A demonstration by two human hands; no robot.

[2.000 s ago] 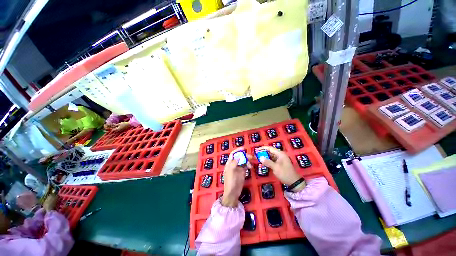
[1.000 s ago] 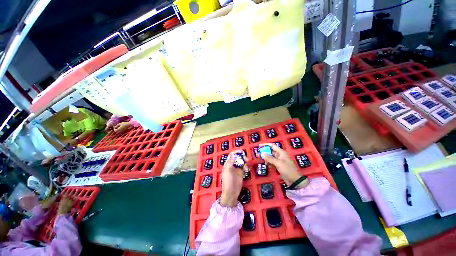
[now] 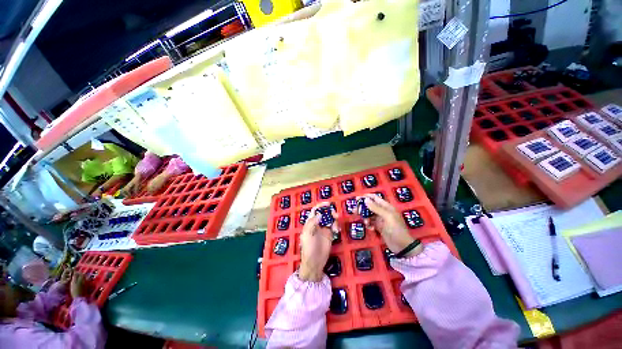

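The red-orange turnover tray (image 3: 274, 293) lies on the green bench in front of me, with dark square smartwatch units in many of its pockets. My left hand (image 3: 316, 244) holds a smartwatch unit (image 3: 325, 217) between finger and thumb above the tray's middle; its dark screen shows small light marks. My right hand (image 3: 389, 225) holds another unit (image 3: 365, 208) just to the right, its screen dark. The two held units are apart. My hands and sleeves hide some pockets.
A metal upright (image 3: 455, 129) stands behind the tray's right side. Right are a record sheet (image 3: 528, 249) with a pen and white cards on a red tray (image 3: 566, 191). Left are more red trays (image 3: 221, 217) and workers' hands. Yellow sheets (image 3: 307, 82) hang in front.
The screens in both hands glowed earlier, white at left and blue at right; both are now mostly dark. My hands have barely moved. Other workers' hands at the left have shifted.
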